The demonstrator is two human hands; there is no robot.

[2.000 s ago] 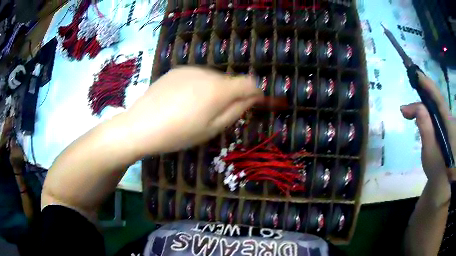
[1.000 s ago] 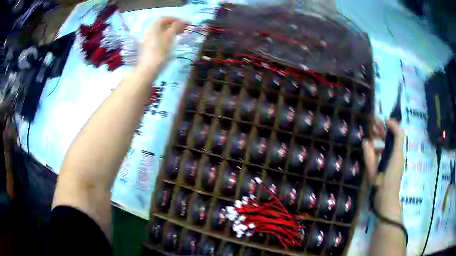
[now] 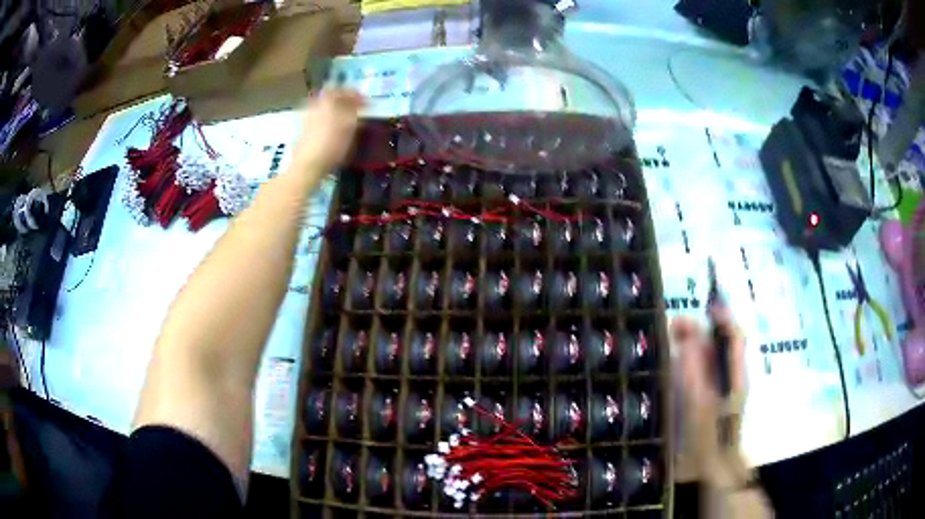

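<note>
The brown partitioned tray [image 3: 662, 405] holds rows of round black speakers [image 3: 465, 350] standing on edge. A loose pile of red lead wires [image 3: 517, 468] with white plugs lies across its near part. Other red wires [image 3: 477, 215] lie over the far rows. My left hand [image 3: 335, 127] is blurred at the tray's far left corner; whether it holds anything cannot be told. My right hand [image 3: 710, 370] is beside the tray's right edge, closed around the dark soldering iron [image 3: 721, 350], its tip pointing away from me.
The clear fume extractor hood [image 3: 522, 112] is over the tray's far end. Tied wire bundles [image 3: 178, 182] lie left. A black soldering station [image 3: 811, 177] with a red light, yellow-handled pliers [image 3: 865, 309] and a pink fan [image 3: 905, 253] are right. An open carton [image 3: 264, 81] stands far left.
The view has shifted, bringing the hood, carton and soldering station into fuller view. My left hand moved from over the tray to its far left corner. My right hand keeps the iron at the right.
</note>
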